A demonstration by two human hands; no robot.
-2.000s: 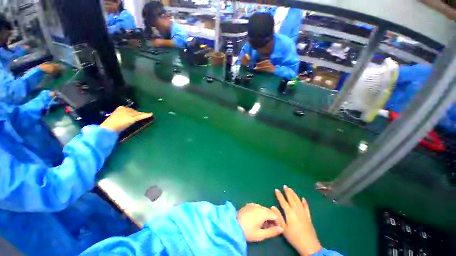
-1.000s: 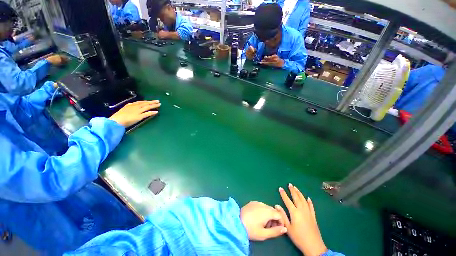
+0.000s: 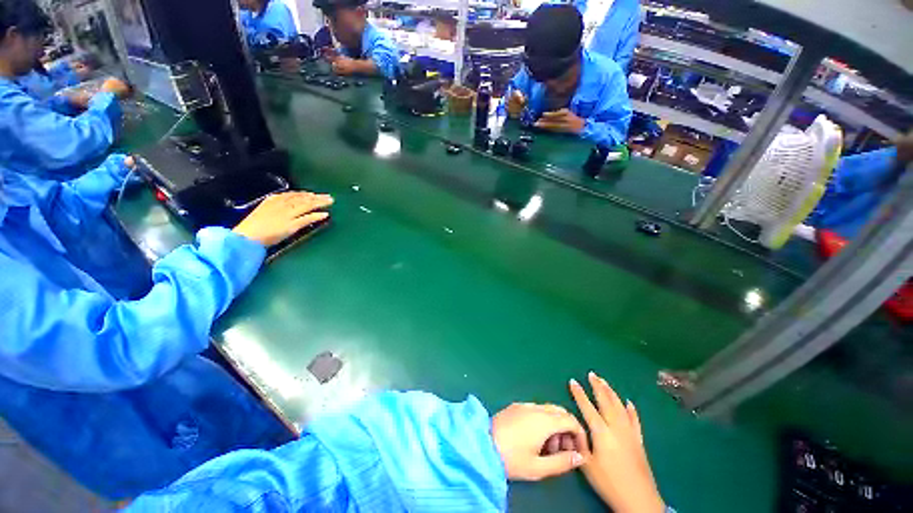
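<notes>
My left hand (image 3: 538, 442) rests at the bench's near edge, fingers loosely curled; no object shows in it, only a dark hollow between the fingers. My right hand (image 3: 621, 446) lies flat beside it, fingers extended and apart, holding nothing. The two hands touch. The green bench top (image 3: 481, 321) is under them. A small dark grey flat patch (image 3: 323, 367) lies on the bench to the left of my sleeve. A black tray (image 3: 836, 476) with small units in its pockets is at the lower right, cut off by the frame.
At left, a neighbour's hand (image 3: 285, 217) covers a dark, gold-edged phone (image 3: 298, 242), near a black fixture (image 3: 220, 175). A metal post (image 3: 801, 321) slants at right, with a white-yellow fan (image 3: 786, 180) behind it. People in blue smocks sit across the bench.
The view has shifted slightly, moving the scene right. The neighbour's hand, earlier gripping the raised phone, now lies flat over it. My hands keep the same pose.
</notes>
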